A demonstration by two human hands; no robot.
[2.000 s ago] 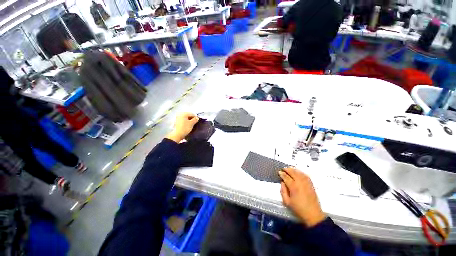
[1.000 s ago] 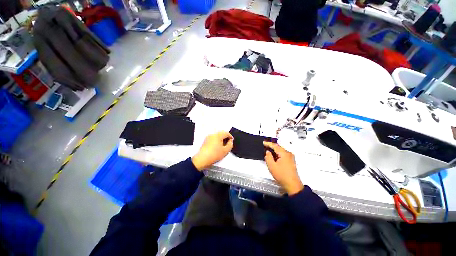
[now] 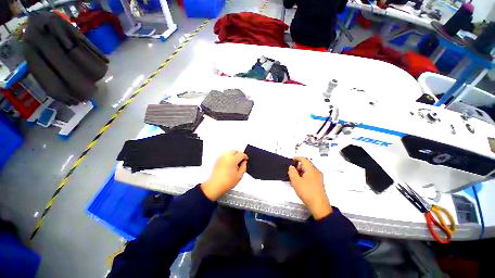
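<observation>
A black flap lining (image 3: 267, 164) lies in front of me on the white table, left of the needle area. My left hand (image 3: 227, 172) pinches its left end. My right hand (image 3: 309, 182) pinches its right end. Whether a patterned piece lies under it is hidden. The black lining stack (image 3: 162, 151) is at the left front of the table. Two grey patterned stacks lie behind it, one at left (image 3: 171, 115) and one further right (image 3: 228, 104). The presser foot and needle area (image 3: 323, 145) is beyond my right hand.
A smooth black rectangle, perhaps a phone (image 3: 368, 168), lies on the machine bed. Red-and-orange scissors (image 3: 438, 221) and dark pointed snips (image 3: 411, 197) are right of it. Fabric scraps (image 3: 264, 70) lie behind. A blue bin (image 3: 116, 203) is below left. A person (image 3: 315, 24) is beyond the table.
My left hand has left the stacks and come to the centre. A black lining now covers the place where the grey piece lay. Over the last second both hands barely moved; the lining lies flatter.
</observation>
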